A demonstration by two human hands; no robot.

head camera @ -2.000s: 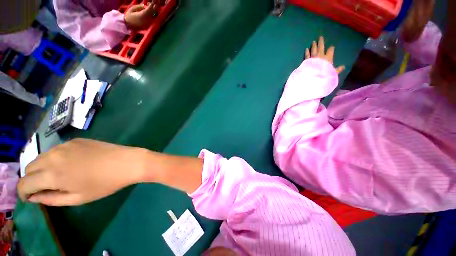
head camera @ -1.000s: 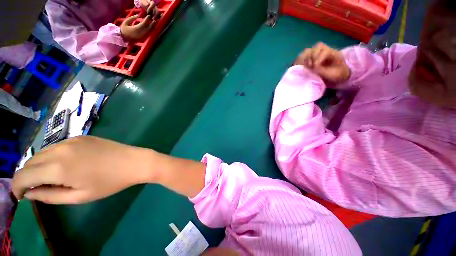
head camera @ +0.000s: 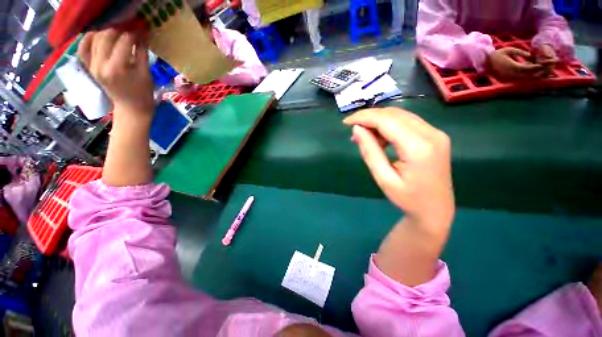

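My left hand (head camera: 122, 66) is raised at the upper left, its fingers closed on the underside of a red tray (head camera: 86, 16), which the top edge cuts off. Rows of small dark spots and a tan sheet or board (head camera: 191, 49) show beside the tray; how they join it is unclear. My right hand (head camera: 409, 161) hangs over the bench, fingers loosely curled, thumb and index tips close together, with no object visible. A white paper ticket (head camera: 308, 278) with a pale tab lies on the dark green mat (head camera: 515, 263). A pink-and-white marker pen (head camera: 238, 220) lies to its left.
A raised green board (head camera: 214, 141) stands left of the mat. A calculator (head camera: 334, 77) and papers (head camera: 366, 89) lie at the far side. A person's hands work over a red tray (head camera: 462, 85) at the upper right. More red trays (head camera: 63, 204) are at left. A pink sleeve (head camera: 554, 312) is at lower right.
The view has turned left and levelled. My left hand has come into view with the red tray. My right hand now shows right of the ticket. The marker pen is now fully visible.
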